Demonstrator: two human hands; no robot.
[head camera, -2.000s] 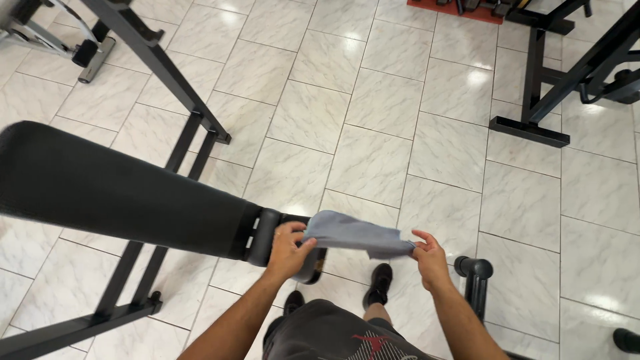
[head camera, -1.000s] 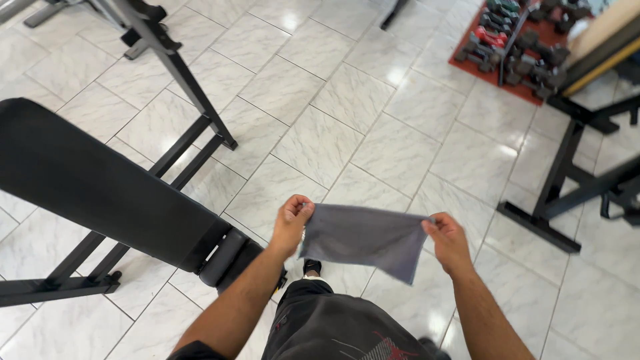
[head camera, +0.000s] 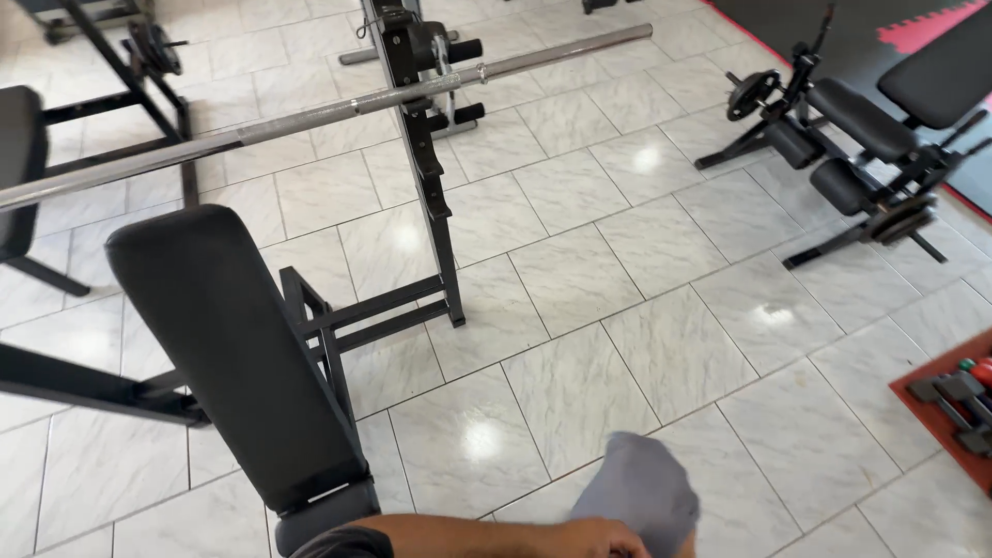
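Note:
A grey cloth hangs bunched at the bottom of the view, right of centre. My left hand is at its lower left edge, fingers curled in and touching it; the forearm reaches in from the left. Of my right hand, only a sliver of skin shows under the cloth's lower right corner, so its fingers are hidden. A black padded weight bench stands tilted to the left of my forearm. Beyond it a steel barbell lies across a black rack upright.
Pale marble-look floor tiles lie around the bench. A leg machine with black pads and weight plates stands at the upper right, beside a dark mat with a red edge. Dumbbells sit on a red base at the right edge.
The cloth was stretched between both hands one second ago; now it hangs bunched, with the hands closer together. The view has swung up and left, bringing in the barbell.

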